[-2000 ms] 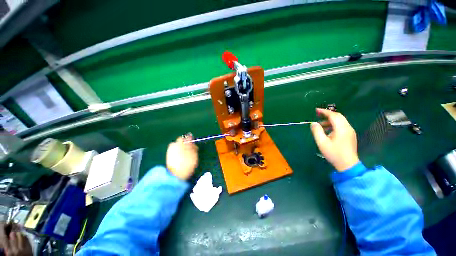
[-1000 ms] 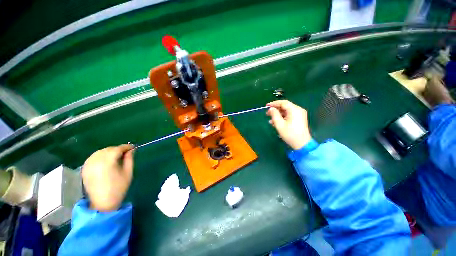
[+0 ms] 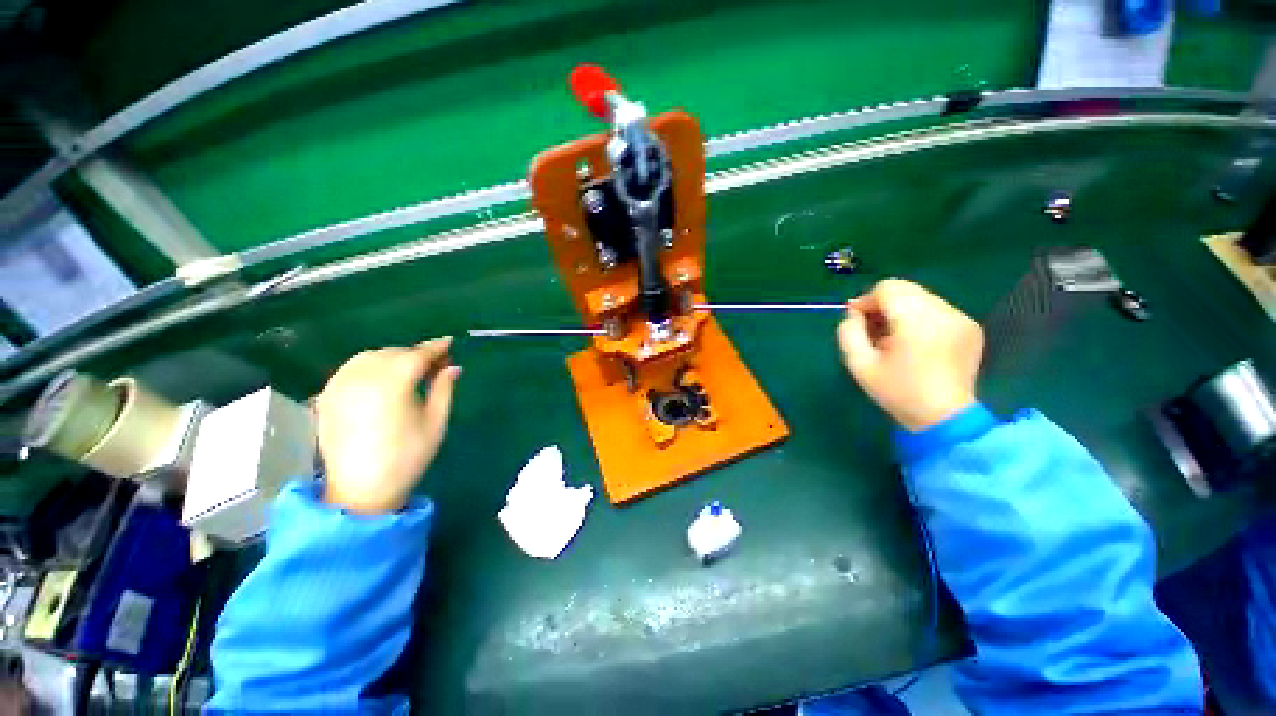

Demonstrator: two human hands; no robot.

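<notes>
The toggle press fixture (image 3: 623, 231) stands upright on its orange base (image 3: 637, 455), its red handle (image 3: 593, 91) at the top. The black locating nest (image 3: 680, 406) sits on the base below the plunger (image 3: 654, 287). Thin pale rods stick out left (image 3: 532, 333) and right (image 3: 770, 306). My right hand (image 3: 910, 350) pinches the outer end of the right rod. My left hand (image 3: 385, 420) is beside the left rod's outer end, with a small gap between fingertips and rod; thumb and finger are slightly apart.
A crumpled white tissue (image 3: 546, 504) and a white glue bottle (image 3: 714, 532) lie in front. Small round parts (image 3: 841, 260) and a mesh piece (image 3: 1078, 270) lie right. A white box (image 3: 249, 469) and cream rolls (image 3: 126, 427) are left. Another person's blue sleeve (image 3: 1245, 602) shows lower right.
The view has swung left then partly back. My right hand has closed on the right rod's end. My left hand has come off the left rod, which it held before.
</notes>
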